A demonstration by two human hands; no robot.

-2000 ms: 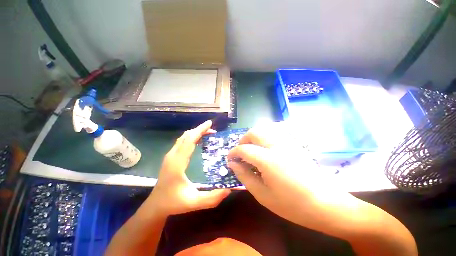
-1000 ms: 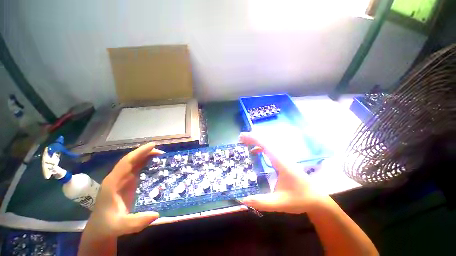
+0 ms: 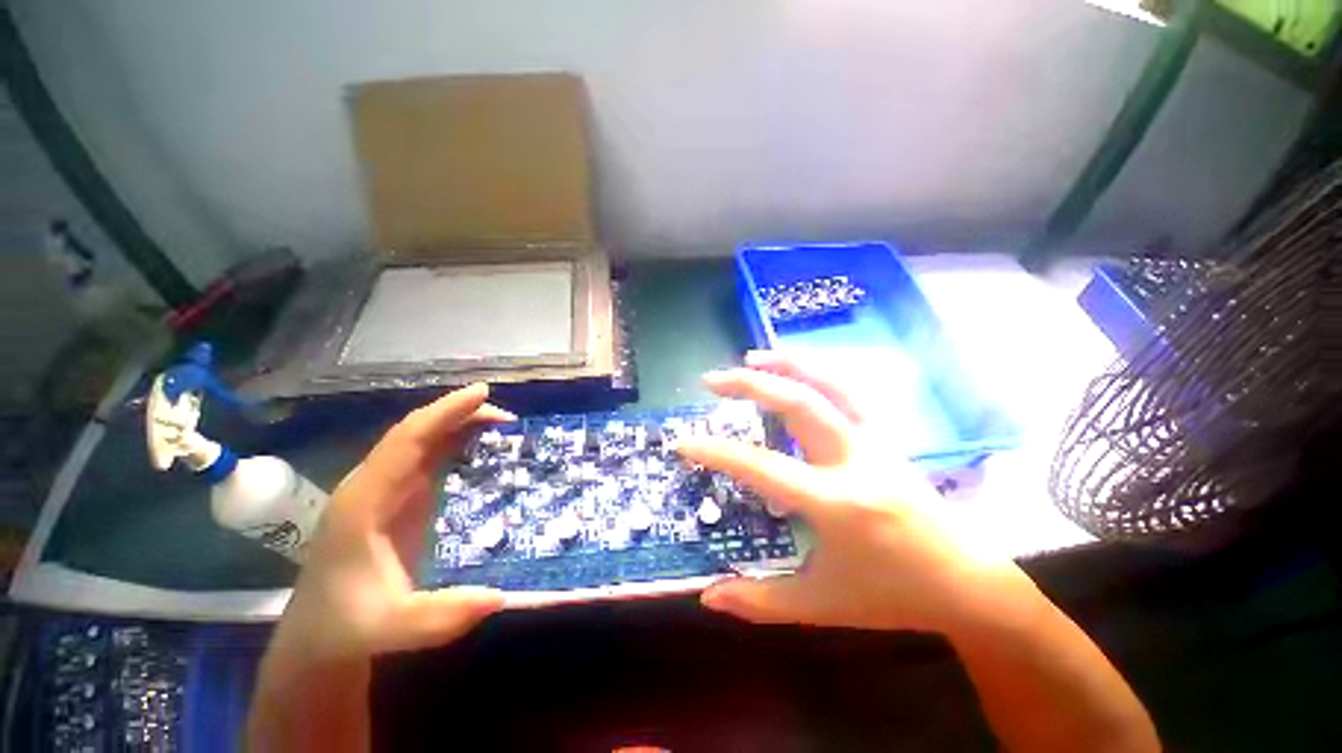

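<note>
A blue circuit board panel, crowded with silver, white and black parts, is held face up above the bench's front edge. My left hand grips its left end, thumb at the near edge and fingers at the far edge. My right hand is at its right end, thumb at the near edge, with one finger reaching over the parts on the upper right. Both hands are bare. The undersides of the panel and of the fingertips are hidden.
Solder pot behind the panel, cardboard shield upright behind it. Spray bottle at left. Blue bin holding one board at right. Floor fan and second blue bin far right. Board-filled bin lower left. Red-handled tool back left.
Since the oldest frame, the left hand has shifted left and the panel shows wider. In the last second a right finger has moved in over the panel's parts. The camera view has shifted.
</note>
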